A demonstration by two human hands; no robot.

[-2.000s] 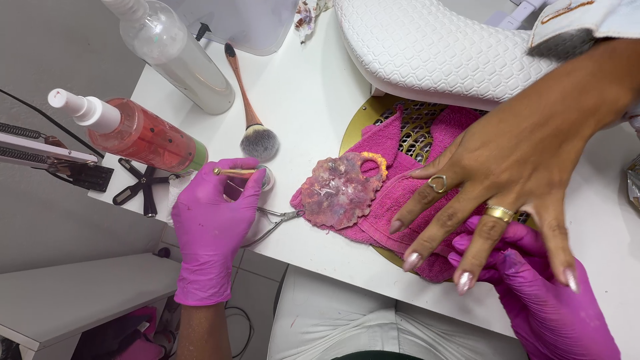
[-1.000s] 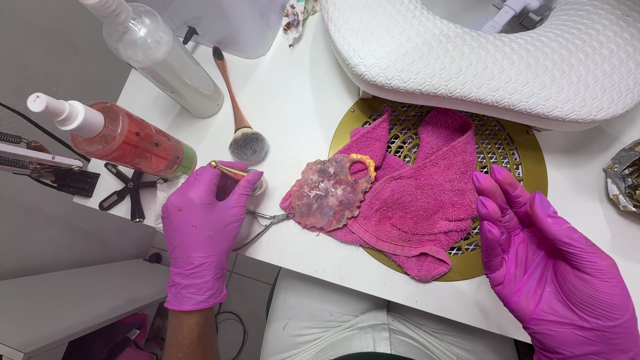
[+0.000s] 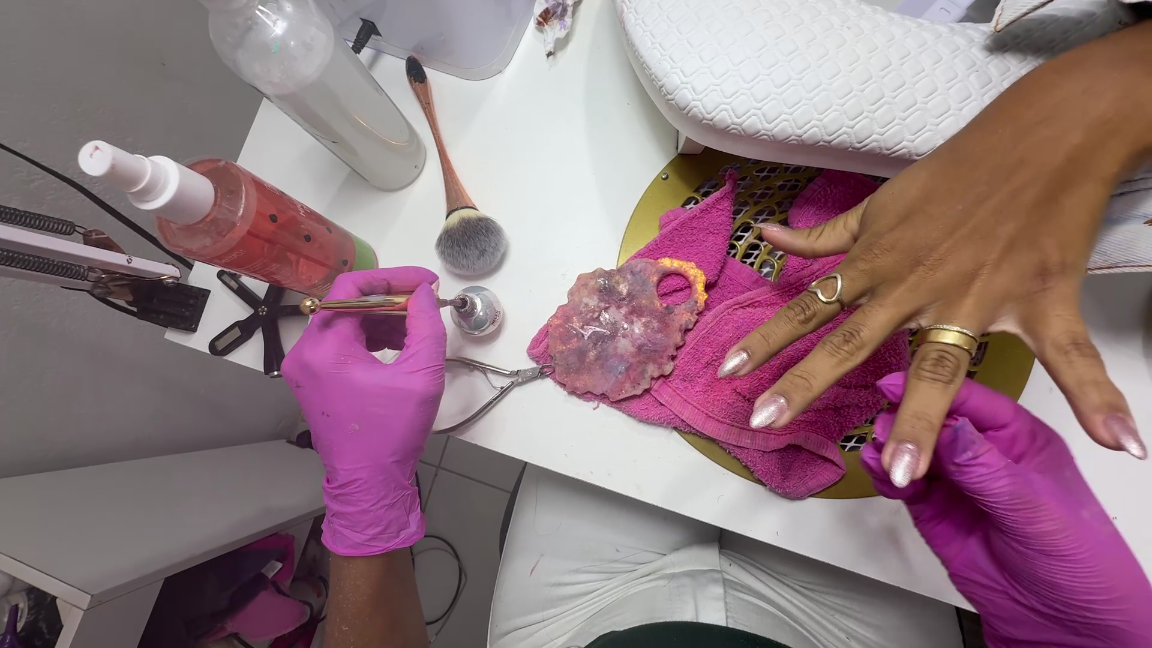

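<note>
My left hand (image 3: 369, 378), in a magenta glove, grips a gold-handled nail art brush (image 3: 360, 305), its tip at the mouth of a small glass pot (image 3: 478, 311). My gloved right hand (image 3: 999, 486) holds one finger of another person's hand (image 3: 936, 243), which is spread palm down over a pink towel (image 3: 756, 360). That hand wears rings and has shiny pale pink nails. A marbled resin palette (image 3: 621, 331) with an orange ring handle lies on the towel's left part. Cuticle nippers (image 3: 504, 382) rest beside it, their jaws near its edge.
A fluffy brush (image 3: 470, 238), a clear spray bottle (image 3: 337, 99), a red liquid bottle (image 3: 261, 225) and a black star-shaped tool (image 3: 263, 313) are at the left. Behind the towel is a white padded armrest (image 3: 810, 81). A perforated gold plate (image 3: 652, 202) lies beneath the towel.
The other person's hand was out of view one second ago and is back over the towel. My right hand, apart from anything then, now holds one of its fingers.
</note>
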